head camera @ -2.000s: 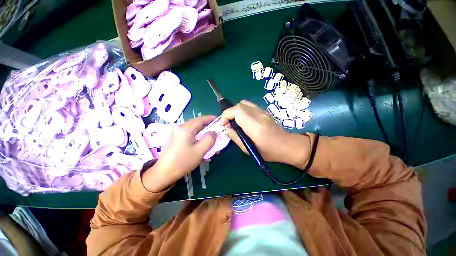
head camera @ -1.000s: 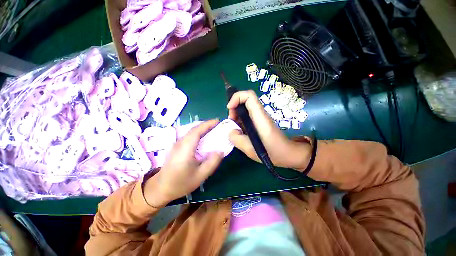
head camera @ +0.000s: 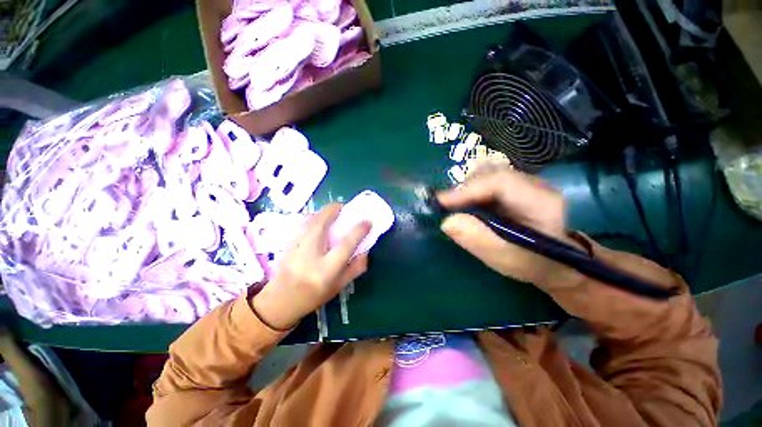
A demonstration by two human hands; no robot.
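My left hand [head camera: 307,265] holds a pale pink plastic housing [head camera: 369,218] between thumb and fingers, its smooth face up. My right hand [head camera: 514,221] is blurred and holds the black soldering iron [head camera: 576,257]. The iron's handle slopes down to the right across the palm and wrist; its tip is too blurred to make out clearly. The right hand is apart from the housing, at the lower edge of the pile of small whitish-yellow inserts [head camera: 466,148], and hides part of that pile.
A clear bag of pink housings [head camera: 92,217] bulges at left. An open cardboard box [head camera: 292,112] of housings stands at the top. A black fan [head camera: 516,117] stands right of the inserts, with black units and cords behind. Thin clear strips [head camera: 344,307] lie near the bench's front edge.
My right hand has moved right with the iron, away from the housing to the inserts, and the iron lies flatter. My left hand still holds the housing, now turned more upright.
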